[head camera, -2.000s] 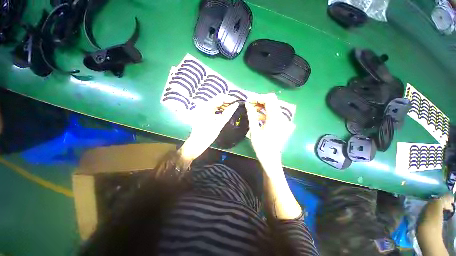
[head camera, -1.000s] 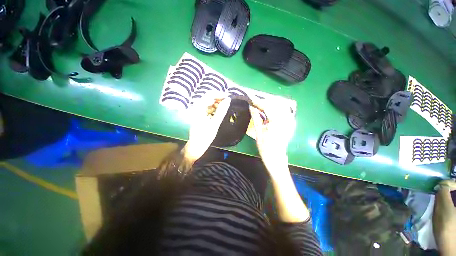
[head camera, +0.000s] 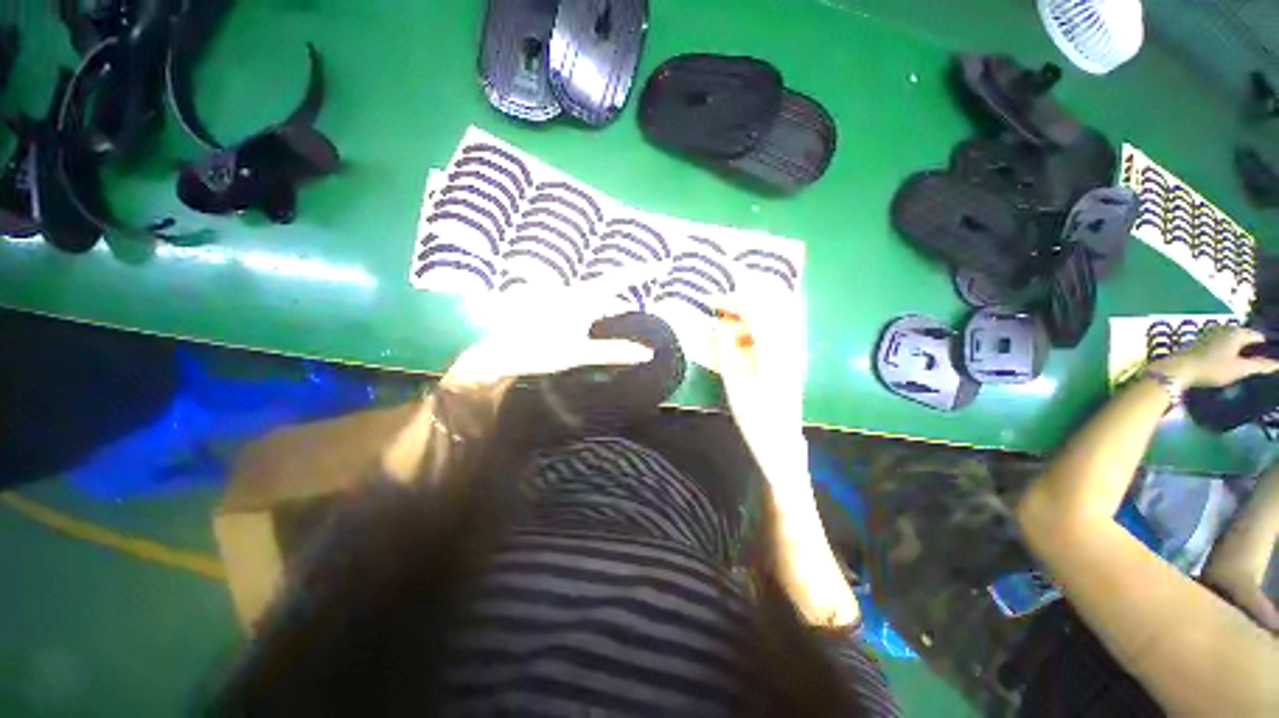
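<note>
My left hand (head camera: 540, 348) is closed around a black oval base (head camera: 654, 368) at the table's front edge, its fingers over the base. My right hand (head camera: 743, 354) is just right of the base, over the adhesive sheet; its fingertips are overexposed, so I cannot tell whether they hold a strip. The white adhesive sheet (head camera: 522, 216) with rows of black crescents lies flat beyond both hands. Its lower part is washed out by glare and partly hidden by my hands.
Beyond the sheet lie overlapping black ovals (head camera: 713, 110). Curved black brackets (head camera: 250, 161) are at left. Piled bases (head camera: 968, 220) and grey-faced parts (head camera: 922, 361) are at right. Another person's arm (head camera: 1108, 463) reaches over a second sheet. An open cardboard box (head camera: 309, 456) is by my lap.
The base has turned and moved down towards the table edge in my left hand. My right hand has separated from it. Another person's arm has reached in at right. The view has shifted.
</note>
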